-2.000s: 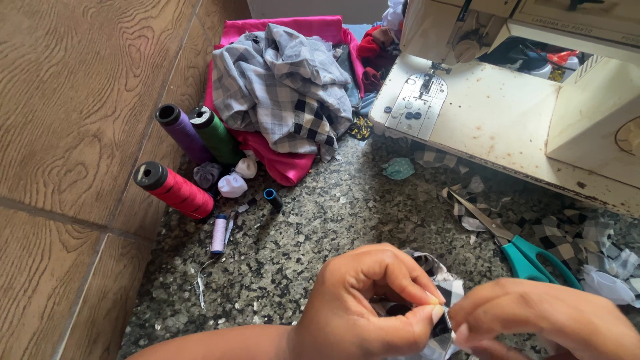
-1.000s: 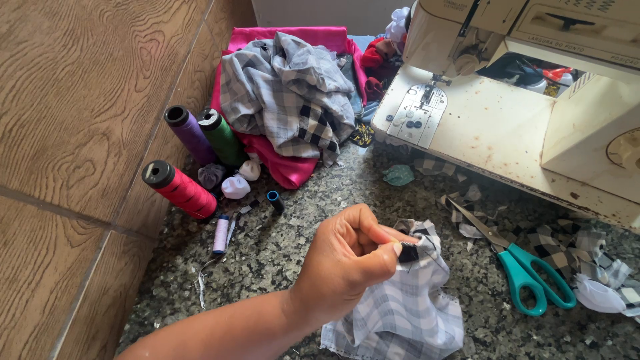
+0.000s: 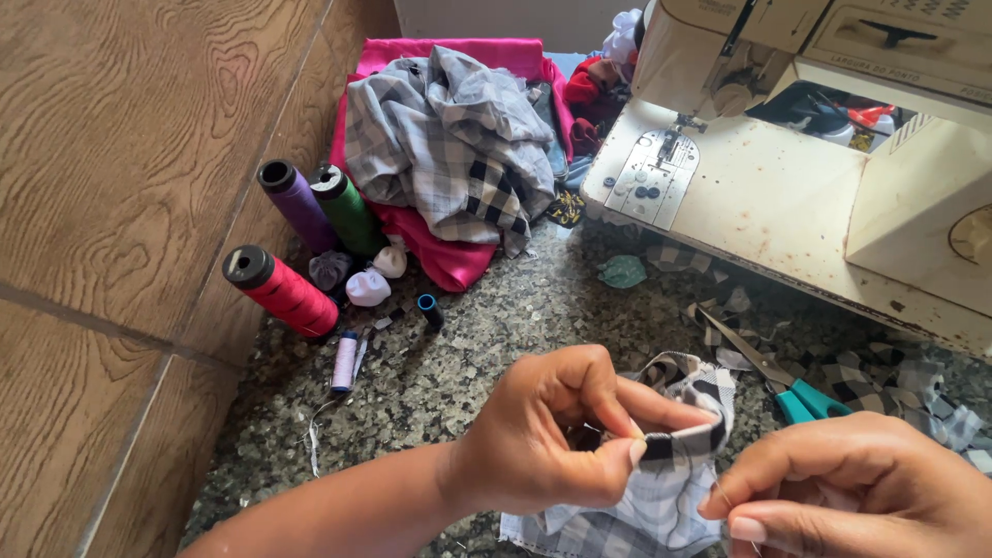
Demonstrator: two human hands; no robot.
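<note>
My left hand pinches the folded dark-checked edge of a gray plaid cloth, whose lower part spreads on the granite top. To its right, just off the cloth, my right hand holds a thin thread or needle between thumb and forefinger; which of the two I cannot tell. A dark thread runs over the cloth. Teal-handled scissors lie behind my right hand, which partly hides their handles.
The sewing machine stands at the back right, with small buttons on its plate. Plaid scraps lie right. At left are red, purple and green thread cones, a small spool and a plaid cloth heap on pink fabric.
My right hand, out of view one second ago, is back at the right of the cloth. My left hand keeps its pinch on the cloth's edge.
</note>
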